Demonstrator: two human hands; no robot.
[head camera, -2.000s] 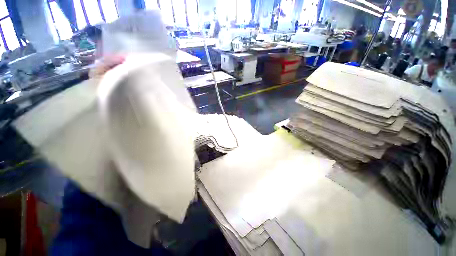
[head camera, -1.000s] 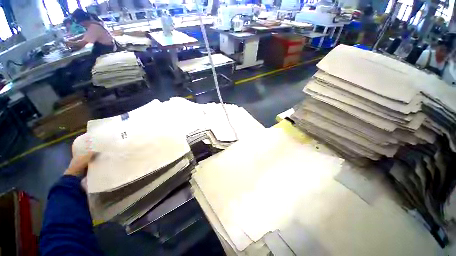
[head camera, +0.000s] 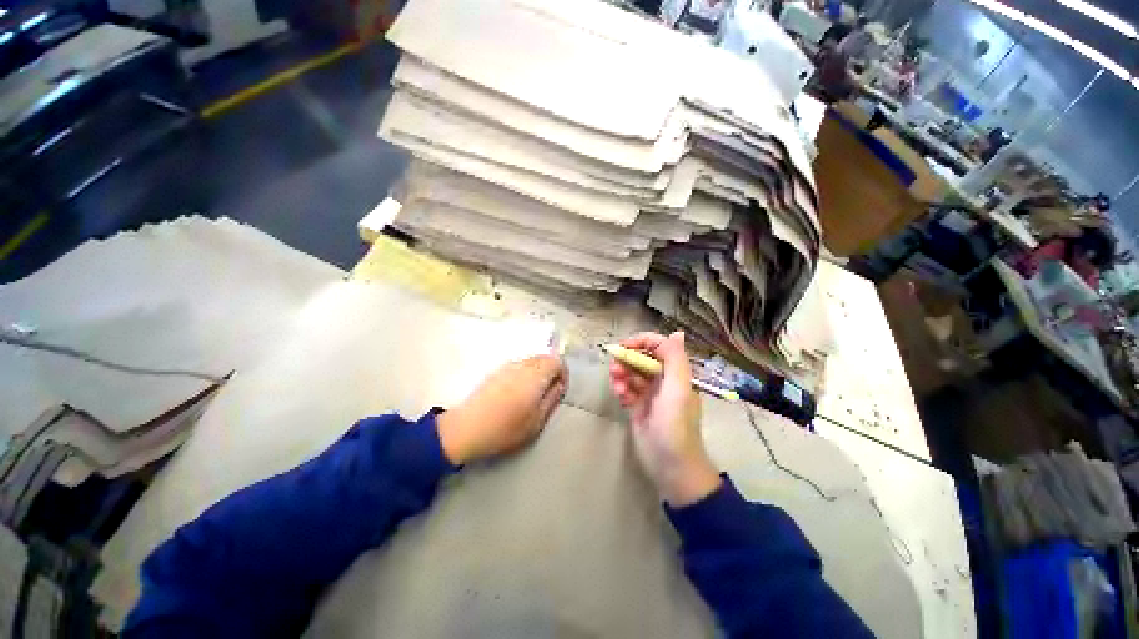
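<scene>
A beige cover panel (head camera: 525, 512) lies spread in front of me. A grey-beige flap (head camera: 595, 382) sits at its far edge, between my hands. My left hand (head camera: 506, 409) is bare, palm down on the panel beside the flap, with fingers curled; whether it pinches anything is hidden. My right hand (head camera: 660, 406) holds a pen-sized tool (head camera: 635, 360) with yellow wrapping, its tip pointing left towards the flap, just above the edge. A thin dark cord (head camera: 789, 467) lies on the panel at the right.
A tall panel stack (head camera: 537, 137) stands just beyond the work, with dark folded edges at its right. A dark object (head camera: 787, 397) lies at its foot. A side pile (head camera: 113, 437) is at the left with a cord across it. The tabletop (head camera: 874, 375) shows dark specks at the right.
The view has turned right and down. My left hand has left the side pile and is on the panel by the flap. My right hand has come into view with the tool.
</scene>
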